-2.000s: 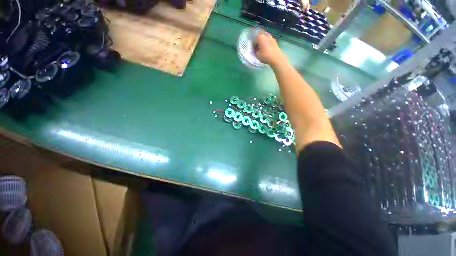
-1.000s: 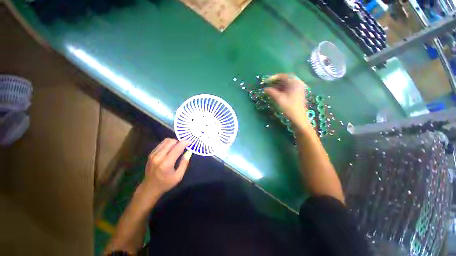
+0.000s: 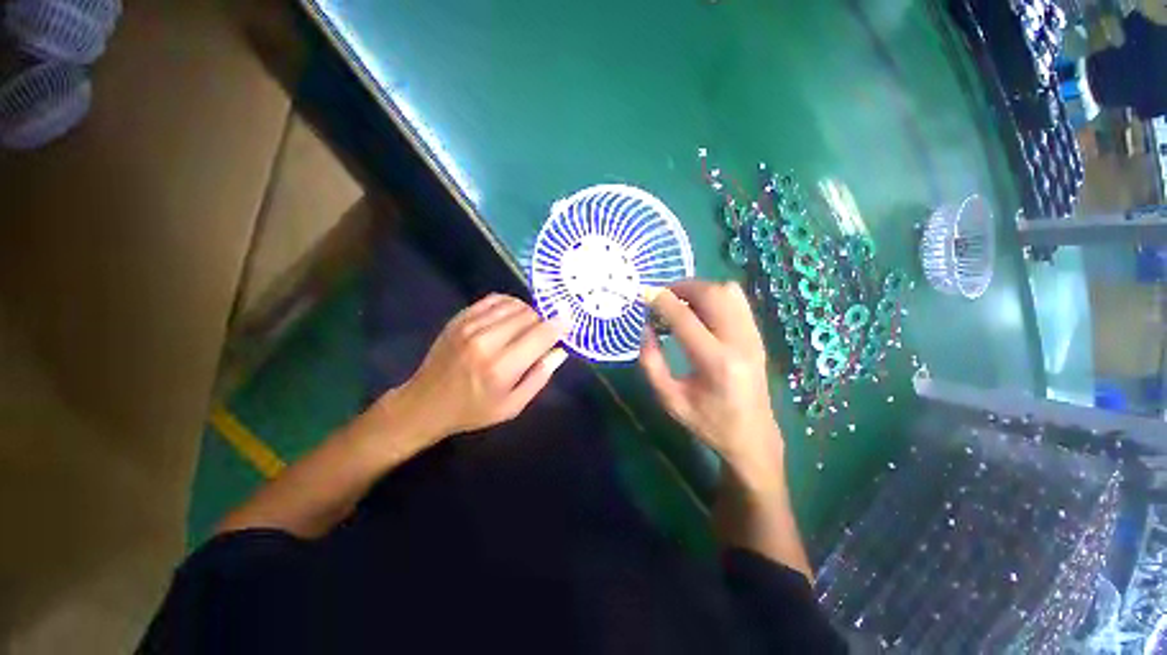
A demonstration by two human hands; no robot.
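A white slatted fan shell (image 3: 599, 271) lies at the bench's near edge, its open side towards me. My left hand (image 3: 493, 362) grips its lower left rim between thumb and fingers. My right hand (image 3: 712, 361) is at its right side, fingertips over the rim, pinching a small dark ring-shaped part (image 3: 659, 311), mostly hidden by the fingers. A yellow patch shows at a right fingertip. Green ring circuit boards (image 3: 819, 288) with thin leads lie heaped just right of my right hand.
Another white shell (image 3: 957, 247) stands farther right on the green bench (image 3: 512, 77). Clear stacked trays (image 3: 947, 537) are at the lower right. An open carton (image 3: 128, 320) with white shells (image 3: 58, 32) is on the left. A metal bar crosses the right side.
My right hand has come from the heap of rings to the shell with a small part. My left hand still holds the rim. The view has turned, so the bench edge appears steeper.
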